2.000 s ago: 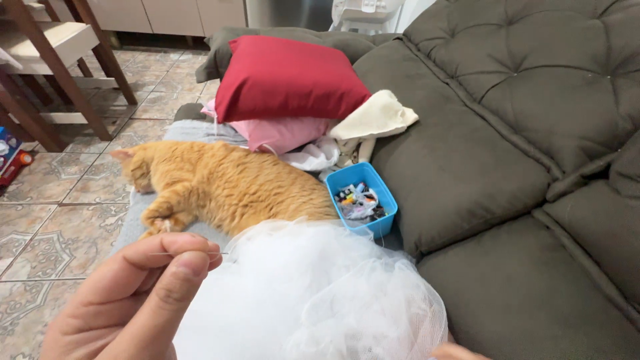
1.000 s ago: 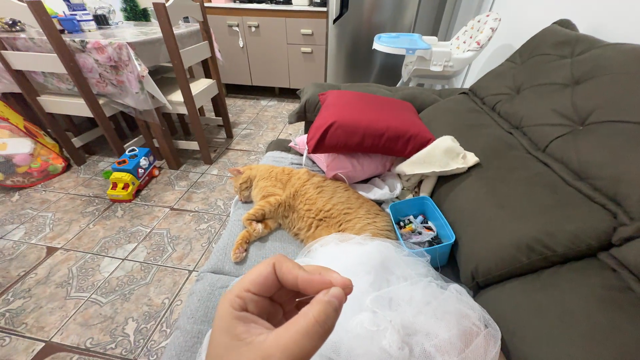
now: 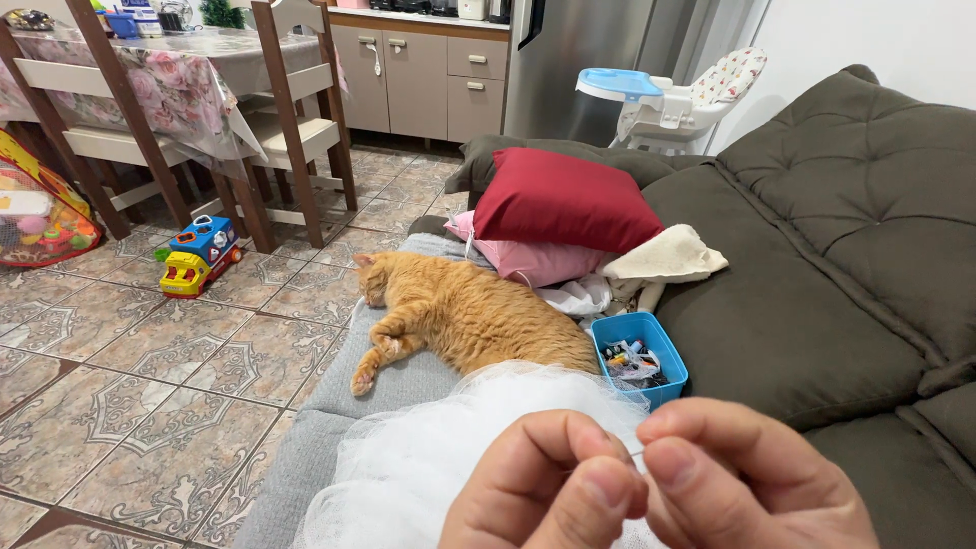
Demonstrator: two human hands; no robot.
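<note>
My left hand (image 3: 545, 484) pinches a thin needle (image 3: 637, 454) between thumb and forefinger. Facing it at the lower right, my right hand (image 3: 751, 480) has thumb and forefinger closed at the needle's other end; whether thread lies between those fingertips is too small to tell. Both hands are raised over white tulle (image 3: 427, 442) that spreads across the grey seat. Just past the tulle, a blue plastic box (image 3: 667, 347) holds spools and small items in a plastic bag.
An orange cat (image 3: 480, 313) lies on the grey seat cover (image 3: 305, 465) against the tulle. Behind it are a red cushion (image 3: 564, 198), a pink cushion (image 3: 526, 259) and a cream cloth (image 3: 671, 255). The dark sofa (image 3: 770, 320) extends right. A toy truck (image 3: 200, 258) stands on the tiled floor.
My right hand has come in beside my left, and their fingertips now meet at the needle. One second ago only the left hand was plainly in view. The view has tilted up since the first frame.
</note>
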